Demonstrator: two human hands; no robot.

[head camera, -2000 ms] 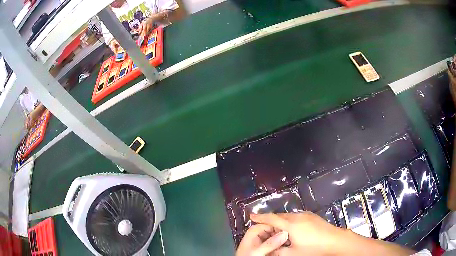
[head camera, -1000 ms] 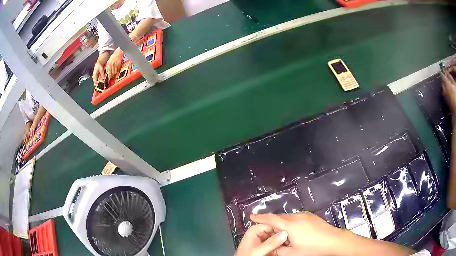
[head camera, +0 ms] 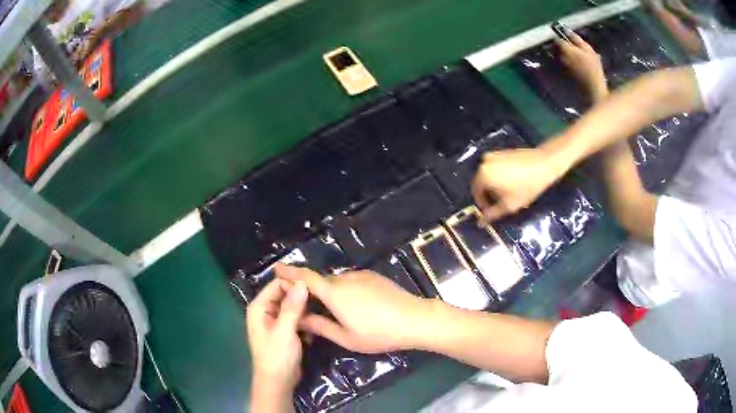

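My left hand (head camera: 275, 335) and my right hand (head camera: 367, 310) are together over the near left part of the glossy black pocket mat (head camera: 323, 173). Their fingertips meet or nearly meet, and I cannot tell whether anything small is pinched there. Two gold-edged front housings, a left one (head camera: 452, 274) and a right one (head camera: 494, 256), lie side by side in mat pockets to the right of my right hand, with dark windows above white lower halves. Another person's hand (head camera: 516, 181) reaches over the mat, its fingers at the top of the right housing.
A gold keypad phone (head camera: 351, 71) lies on the green conveyor belt (head camera: 234, 121) beyond the mat. A grey box fan (head camera: 93, 347) stands at left, with a phone (head camera: 53, 262) behind it. A red parts tray (head camera: 60, 113) is far left. The neighbour's other hand (head camera: 583, 60) is over another black mat.
The view has swung right, so everything sits further left in the picture. The neighbour's arm has come in over my mat from the right. My hands remain together, now with more of the left one showing.
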